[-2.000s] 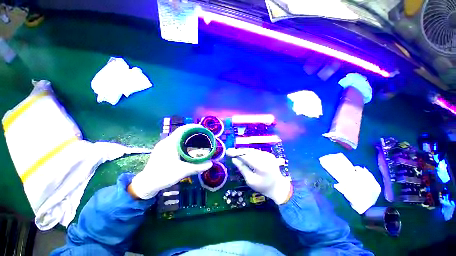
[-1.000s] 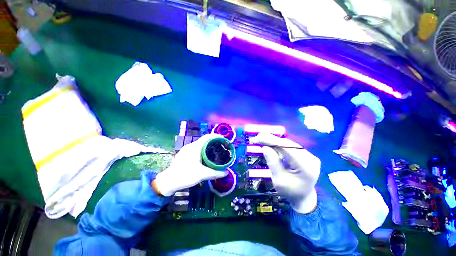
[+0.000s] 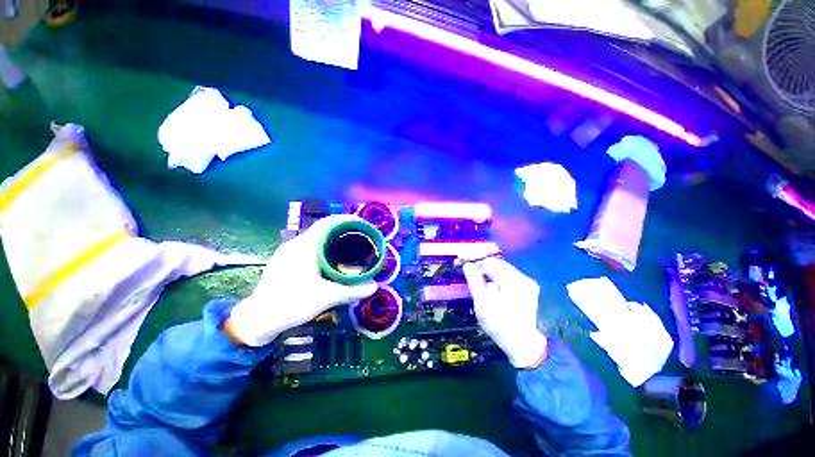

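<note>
My left hand (image 3: pixel 290 290), in a white glove, holds the green-rimmed coating pot (image 3: pixel 352 251) above the left part of the circuit board (image 3: pixel 357 361). The pot's inside is dark. Red-copper toroidal inductors (image 3: pixel 378 309) stand beside and partly under the pot. My right hand (image 3: pixel 506 309), gloved white, is over the board's right part near the heatsinks (image 3: pixel 456 249). Its fingers are pinched together at a small pale tip, likely the brush; most of it is hidden in the fingers. A yellow transformer (image 3: pixel 455 354) sits near the board's front edge.
A striped white cloth (image 3: pixel 76 268) lies left. Crumpled wipes (image 3: pixel 211 130) lie behind and to the right. A wrapped cylinder (image 3: pixel 618 214), a dark metal cup (image 3: pixel 676 401) and another board (image 3: pixel 720 312) are at right. A glowing UV tube (image 3: pixel 536 76) crosses the back.
Since one second ago my right hand has moved lower over the heatsink area, its fingers pointing down. The pot stays over the inductors, its opening still up. The whole view has shifted.
</note>
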